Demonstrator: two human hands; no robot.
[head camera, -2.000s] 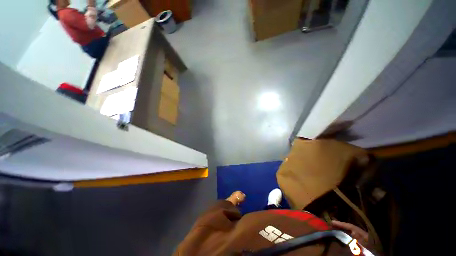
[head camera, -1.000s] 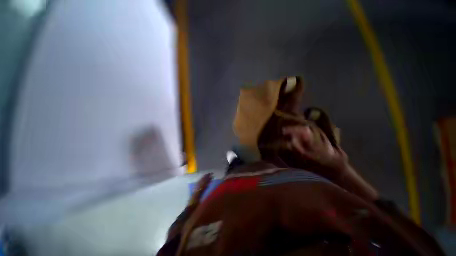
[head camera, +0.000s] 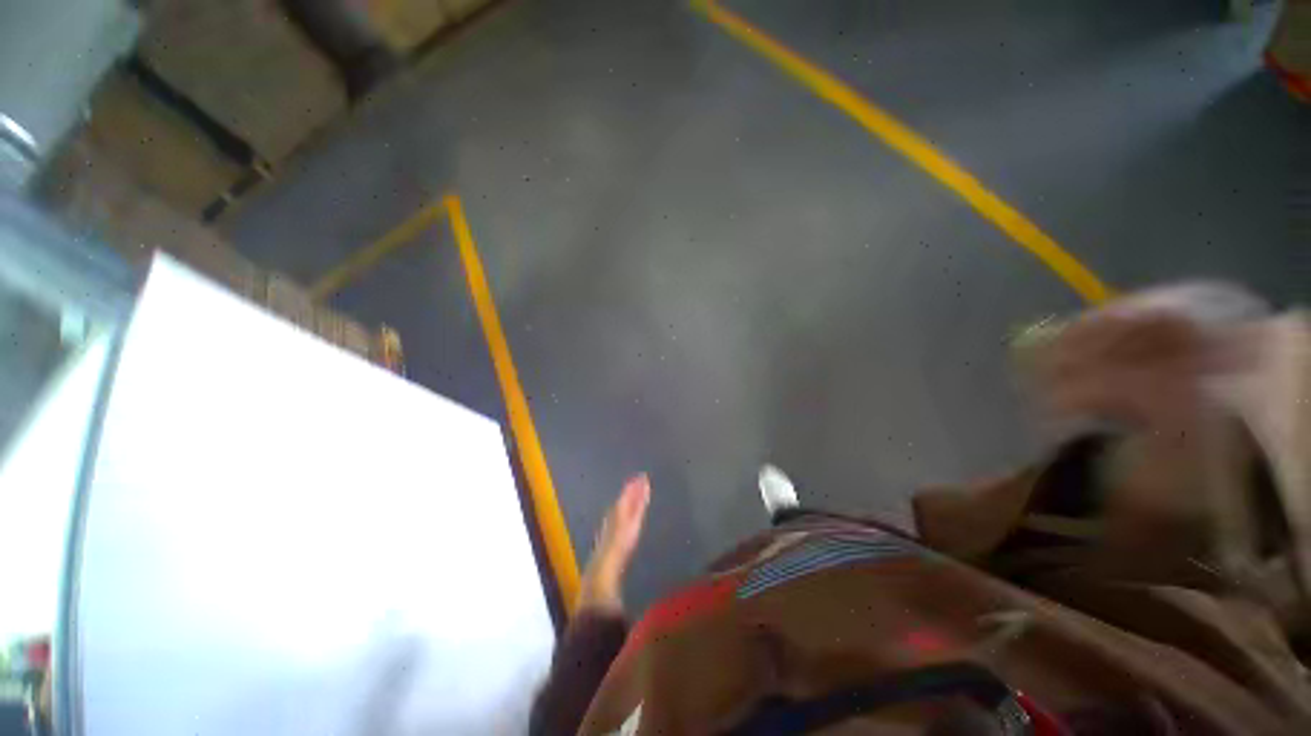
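Observation:
My left hand (head camera: 621, 535) shows at the lower middle, seen edge-on with fingers extended and nothing visible in it, to the right of the white panel (head camera: 316, 503). My right hand (head camera: 1150, 352) is a large blur at the right, raised; its fingers cannot be made out. A small pale or gold spot shows at its left edge. A brown bag (head camera: 992, 518) with a dark open mouth lies below my right hand, against the brown clothing; its straps and how it hangs are too blurred to tell.
Grey floor (head camera: 661, 273) carries yellow lines (head camera: 920, 151). Stacked brown cartons (head camera: 237, 86) stand at the upper left behind the white panel. A red-edged brown object (head camera: 1290, 55) is at the upper right corner. A white shoe tip (head camera: 778, 490) shows below.
The view has turned from the blue mat and doorway to the yellow-lined floor. My right hand and the bag have moved to the right. My left hand has come further into view.

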